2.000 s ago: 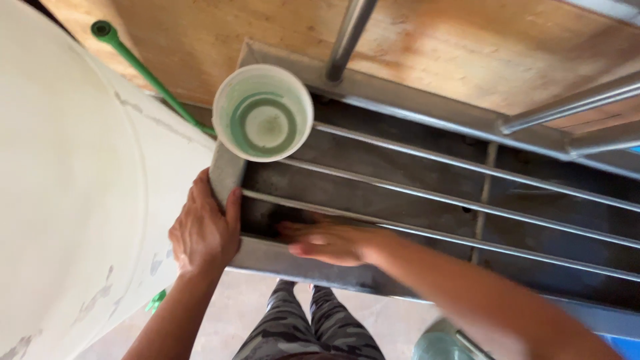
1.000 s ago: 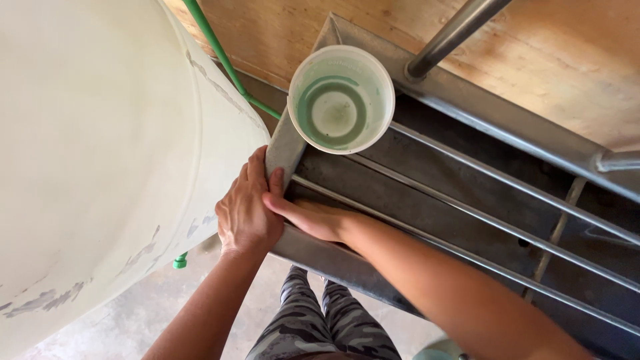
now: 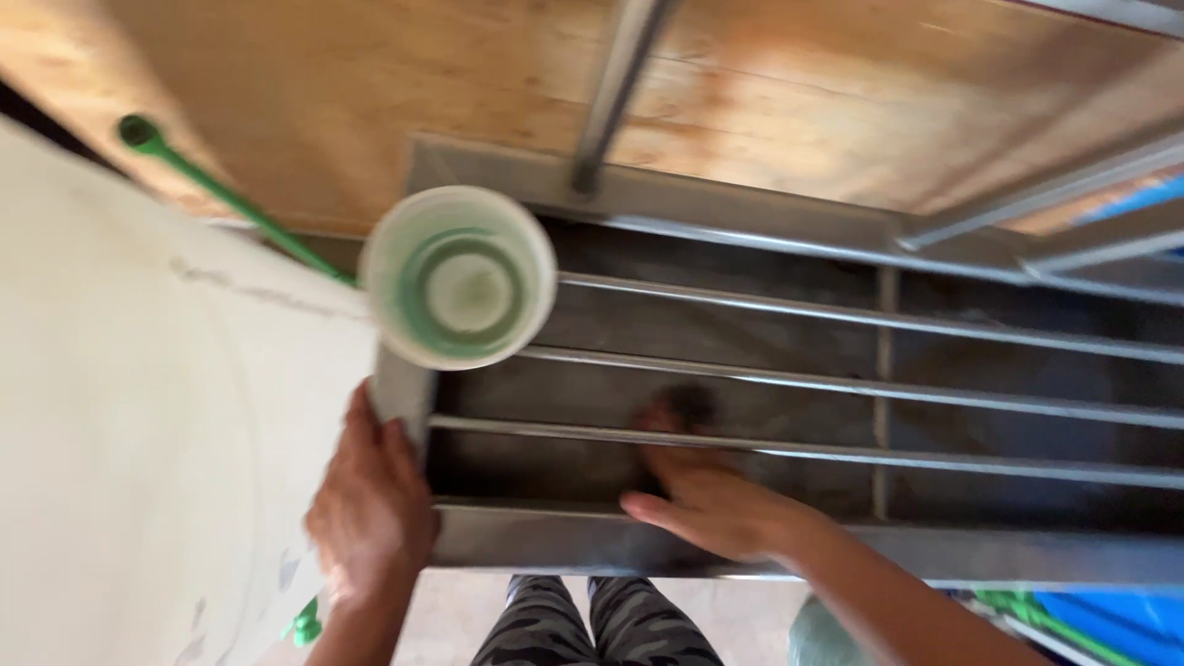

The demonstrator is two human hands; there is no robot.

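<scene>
My left hand (image 3: 375,509) rests on the near left corner of a metal rack frame (image 3: 518,536), fingers bent over its left edge. My right hand (image 3: 703,499) reaches over the front edge, its fingers beneath the nearest metal rod (image 3: 795,450). A dark, blurred thing (image 3: 689,405) is at its fingertips; what it is and whether it is gripped, I cannot tell. A white plastic tub (image 3: 460,277) with some clear liquid stands on the rack's left end, beyond my left hand.
A large white rounded container (image 3: 120,416) borders the rack on the left, with a green pole (image 3: 236,202) behind. Upright metal tubes (image 3: 620,92) rise along the back by a wooden surface (image 3: 786,102). Blue and green items (image 3: 1101,620) lie below right.
My right hand has moved away from my left hand, to the right, and its fingers are now under the rod. My left hand stays at the frame's corner. The view has shifted.
</scene>
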